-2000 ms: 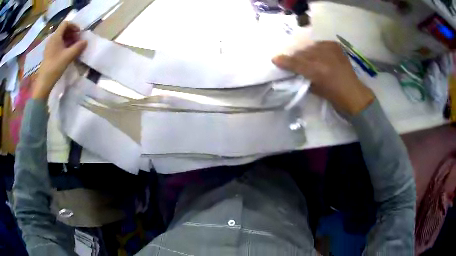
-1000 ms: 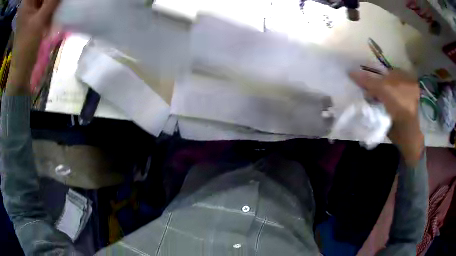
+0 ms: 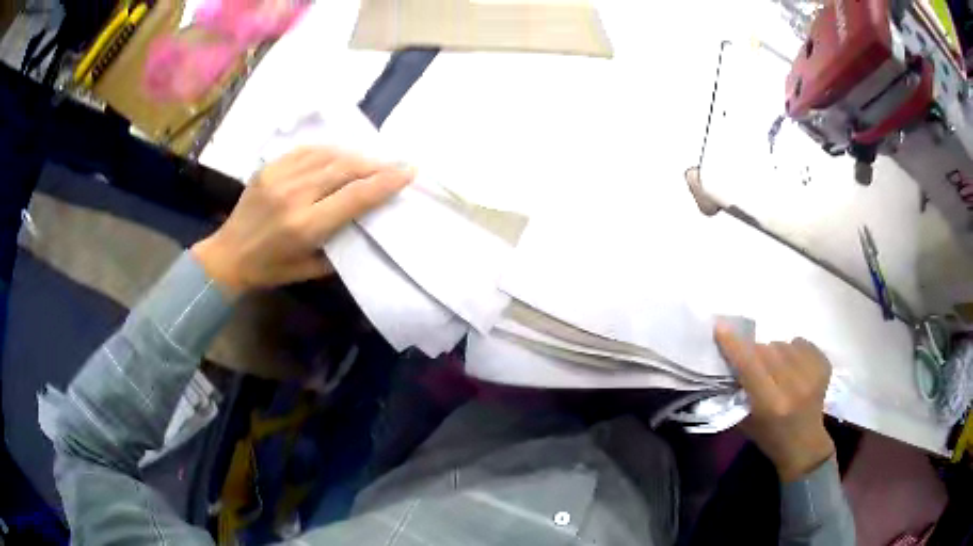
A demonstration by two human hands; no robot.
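Note:
A layered group of long whitish band pieces [image 3: 437, 251] with beige-grey undersides lies along the near table edge. My left hand [image 3: 304, 213] grips their left ends, fingers over the top. My right hand [image 3: 777, 389] holds their right ends between thumb and fingers. Narrow white tape pieces [image 3: 704, 410] hang in loops beside and under my right hand. The lower edges of the bands reach over the table's edge. The parts under both hands are hidden.
The sewing machine's red head [image 3: 854, 64] is at upper right. Snips [image 3: 875, 272] and green-handled scissors [image 3: 930, 357] lie at right. A beige band [image 3: 480, 26] and a dark strip [image 3: 400, 83] lie at the back. Pink sheer scrap [image 3: 203, 53] is at upper left.
My left hand has come down and inward from the far left to the bands' left ends. My right hand is lower, near the table edge. The view has turned, showing more of the machine.

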